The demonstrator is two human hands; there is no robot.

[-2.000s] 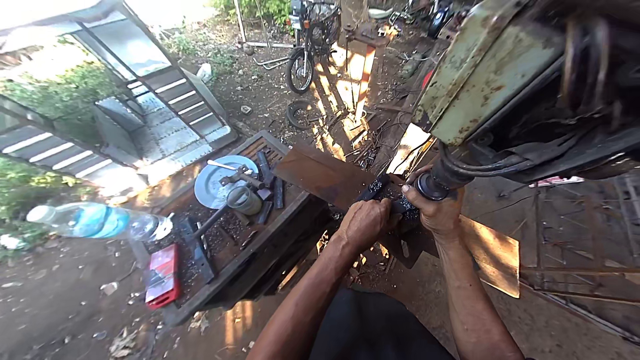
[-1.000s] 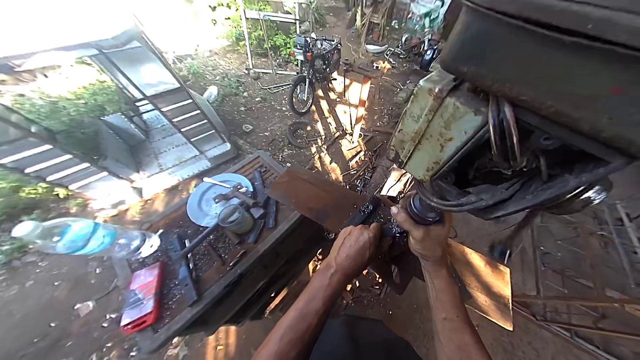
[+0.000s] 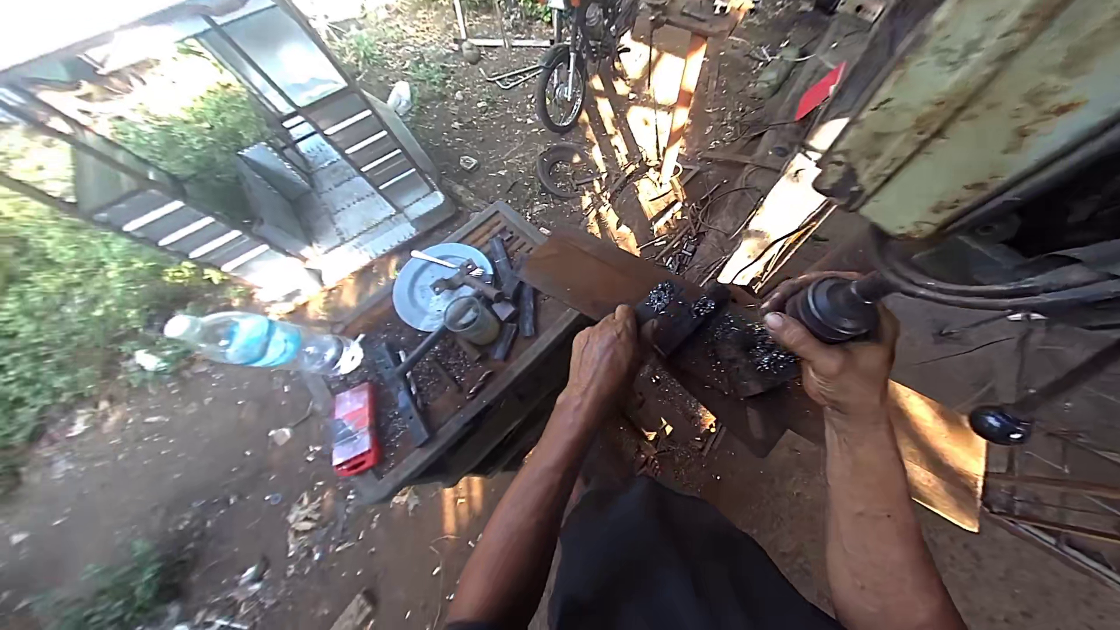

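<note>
My left hand [image 3: 605,354] is closed on the end of a dark metal bar [image 3: 678,328], in front of the machine. Bright metal shavings lie on the bar and on the dark machine table [image 3: 752,359] beside it. At the right, my right hand [image 3: 844,359] is wrapped around a black cylindrical part [image 3: 831,309], which looks like the chuck of a drill press; its fingers reach behind the part. A rusty metal plate [image 3: 586,271] lies just beyond my left hand. Above my right hand hangs the green, rust-spotted machine housing [image 3: 962,114].
To the left stands a wooden bench [image 3: 446,455] with a blue plate [image 3: 411,293], a glass jar [image 3: 472,321], a hammer [image 3: 420,354], a red case [image 3: 354,429] and a plastic bottle [image 3: 262,339]. A black-knobbed lever [image 3: 1000,425] sticks out at the right. A motorcycle [image 3: 564,79] stands farther back.
The view has shifted noticeably. Both hands stay at the machine, my left on the bar and my right at the black cylindrical part.
</note>
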